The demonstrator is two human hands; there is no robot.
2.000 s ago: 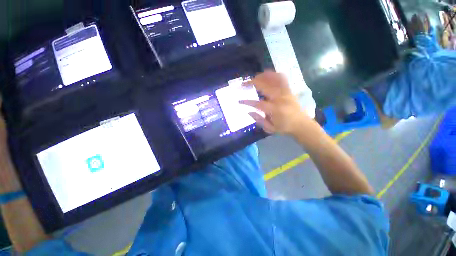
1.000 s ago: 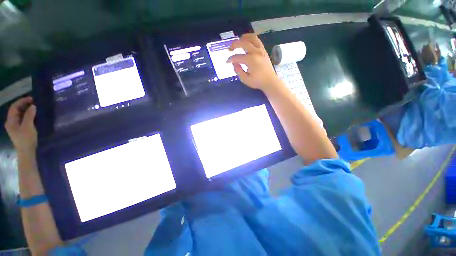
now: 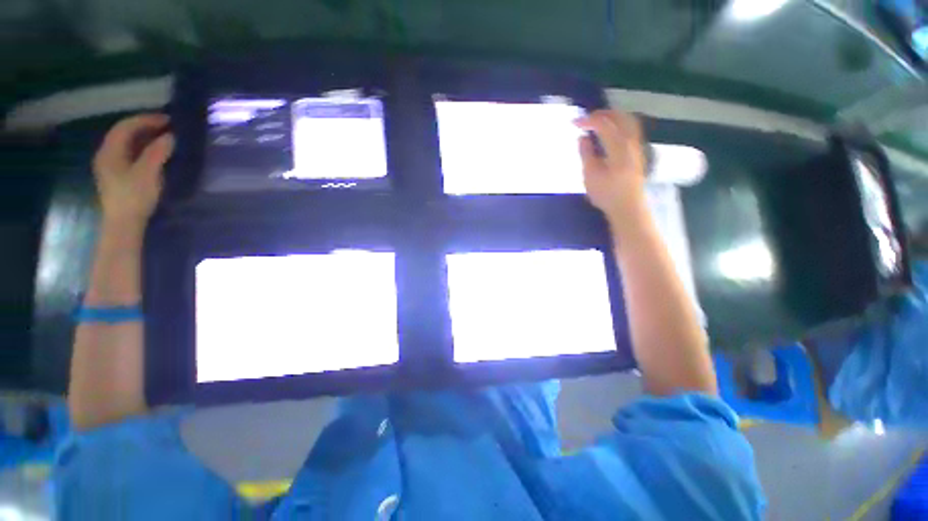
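Black foam trays (image 3: 420,229) hold several tablets in two rows. The upper left tablet (image 3: 339,142) shows a dark menu page with a white panel. The upper right tablet (image 3: 509,148), lower left tablet (image 3: 295,315) and lower right tablet (image 3: 531,305) glow white. My left hand (image 3: 132,168) is at the upper left outer edge of the trays, fingers curled; whether it grips the edge cannot be told. My right hand (image 3: 614,163) is at the upper right tablet's right edge, fingertips near its upper corner. The picture is blurred.
A label roll (image 3: 677,163) lies right of the trays, its strip running toward the bench edge behind my right forearm. Another black tray with a lit screen (image 3: 877,214) stands farther right on the green bench (image 3: 753,193). A person's blue sleeve (image 3: 885,356) and a blue stool (image 3: 768,382) are at right.
The view has turned, so the trays now look level. The upper right screen went from menu page to white. My right hand has moved from over that screen to its right edge.
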